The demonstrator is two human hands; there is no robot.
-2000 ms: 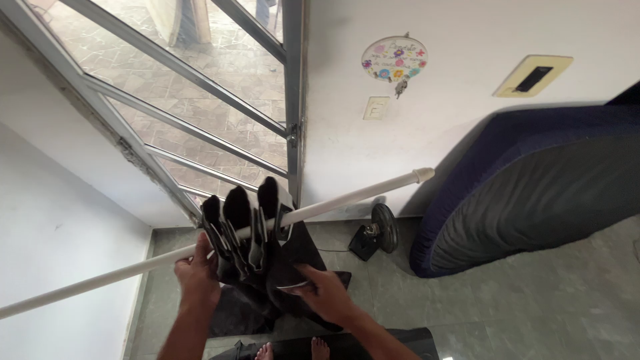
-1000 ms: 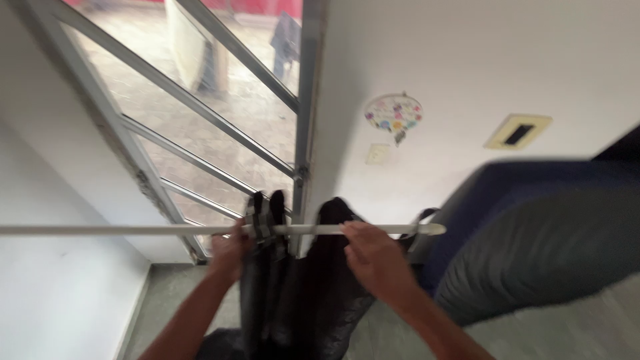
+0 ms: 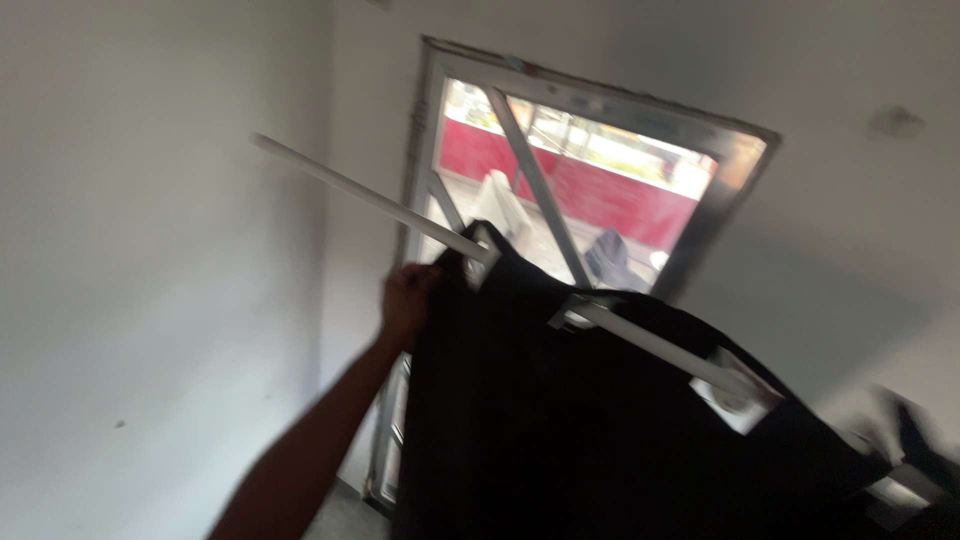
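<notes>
A black curtain [image 3: 570, 420] with metal-ringed holes is threaded on a white curtain rod [image 3: 352, 191] and spread along it. The rod slants from upper left to lower right, with its left end bare. My left hand [image 3: 409, 296] grips the upper left edge of the curtain, just below the rod. A white patch shows on the cloth around one ring at the right. My right hand is not seen; the lower right is dark and blurred.
Behind the curtain stands a metal-framed glass door [image 3: 540, 161] with slanting bars. A white wall [image 3: 165, 270] rises at the left, meeting the door wall in a corner. Another stretch of wall, with a grey patch [image 3: 896, 121], lies to the right.
The curtain was bunched on the rod and now spreads along it. The rod has gone from level to slanting. My right hand, earlier at the rod, has left the view. The view has tilted up strongly.
</notes>
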